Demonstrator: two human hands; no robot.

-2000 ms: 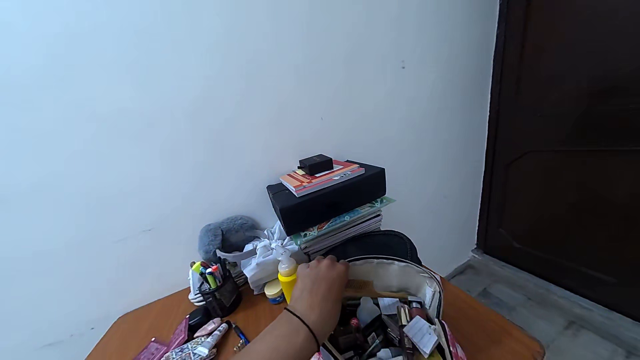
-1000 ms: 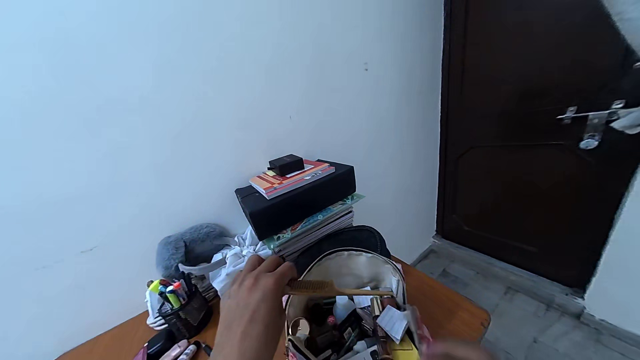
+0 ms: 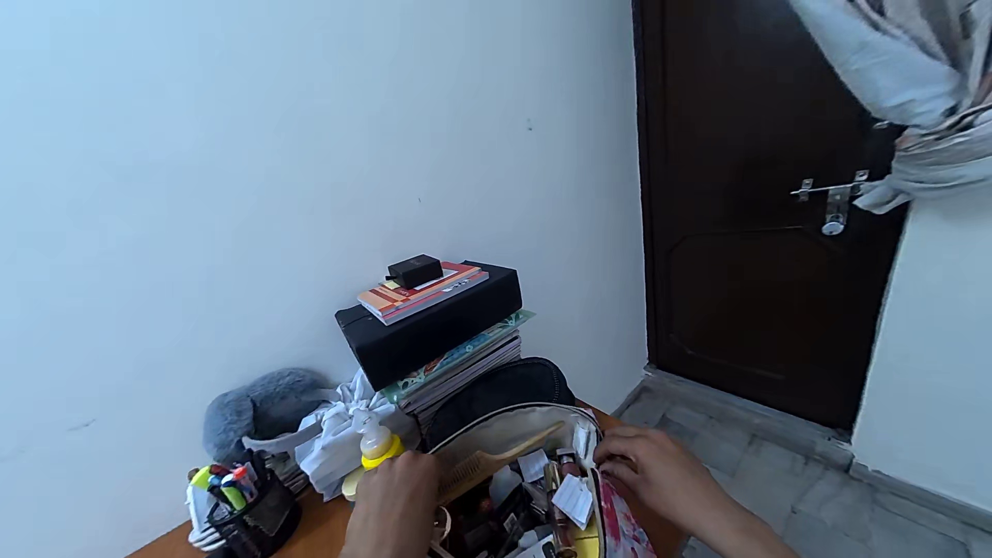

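Observation:
A floral makeup bag [image 3: 620,519] stands unzipped on the wooden table, full of cosmetics such as a lip gloss tube [image 3: 559,504]. A wooden comb [image 3: 488,466] lies across the back of its contents. My left hand [image 3: 397,496] is at the bag's left side, in front of a yellow-collared bottle [image 3: 376,440]; its fingertips are hidden, so I cannot tell whether it grips anything. My right hand [image 3: 647,473] pinches the bag's right rim between thumb and fingers.
Behind the bag are a black pouch [image 3: 504,399] and a stack of books under a black box [image 3: 434,325]. To the left stand a white cloth bundle [image 3: 341,434], a grey fluffy item [image 3: 263,407] and a mesh pen holder [image 3: 260,515]. A dark door [image 3: 759,294] is at the right.
My right hand, a blur low on the right one second ago, is now at the bag's right rim. The comb lies farther down in the bag at its left end. The view has swung right.

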